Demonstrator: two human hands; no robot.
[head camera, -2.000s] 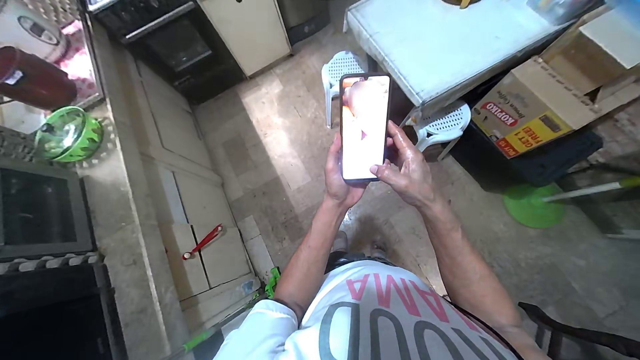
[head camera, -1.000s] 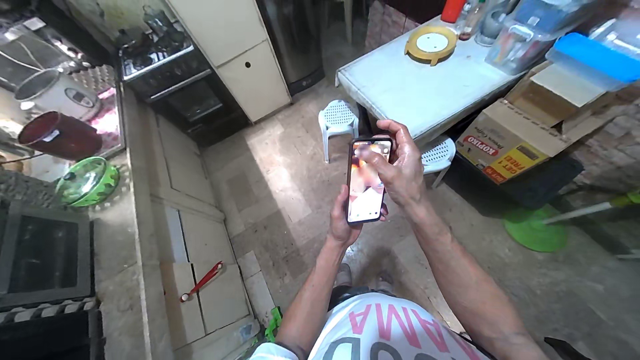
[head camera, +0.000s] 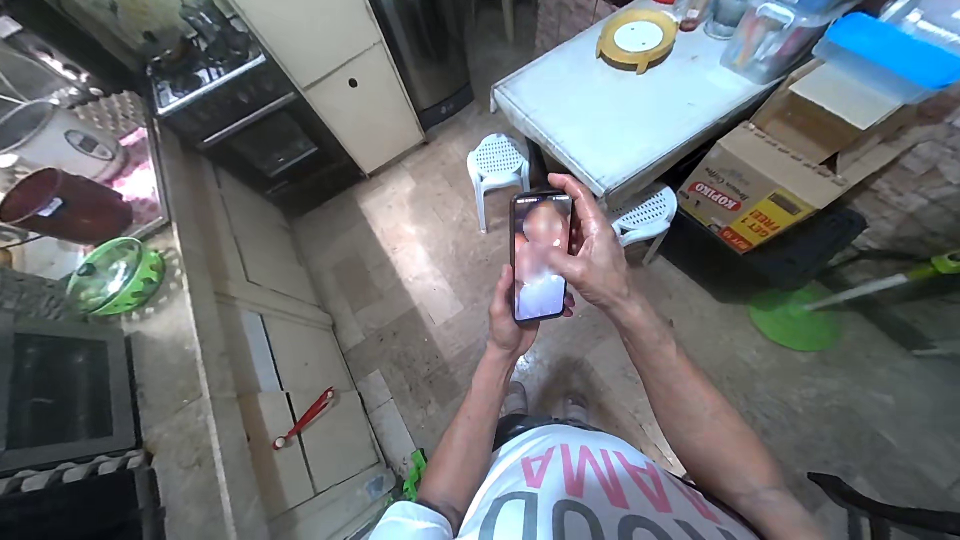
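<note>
A smartphone (head camera: 540, 292) with a lit screen is held upright in front of my body, over the tiled floor. Around its lower left edge and underside wraps my left hand (head camera: 513, 319), which bears the phone. My right hand (head camera: 600, 259) is at the phone's right side, its thumb over the middle of the screen and its forefinger raised by the top right corner. Whether the right fingers also grip the phone's edge is hard to tell. The picture on the screen is blurred.
A white table (head camera: 577, 112) with a round yellow stand (head camera: 637, 37) is ahead, two white plastic stools (head camera: 499, 161) beside it. Cardboard box (head camera: 757, 184) and green mop base (head camera: 795, 319) are at right. On the left are a counter (head camera: 169, 375), green-rimmed bowl (head camera: 116, 276) and stove (head camera: 206, 75).
The view has shifted, showing more of the table. My right thumb, near the phone's lower edge two seconds ago, is now over the middle of the screen. The picture on the screen has changed.
</note>
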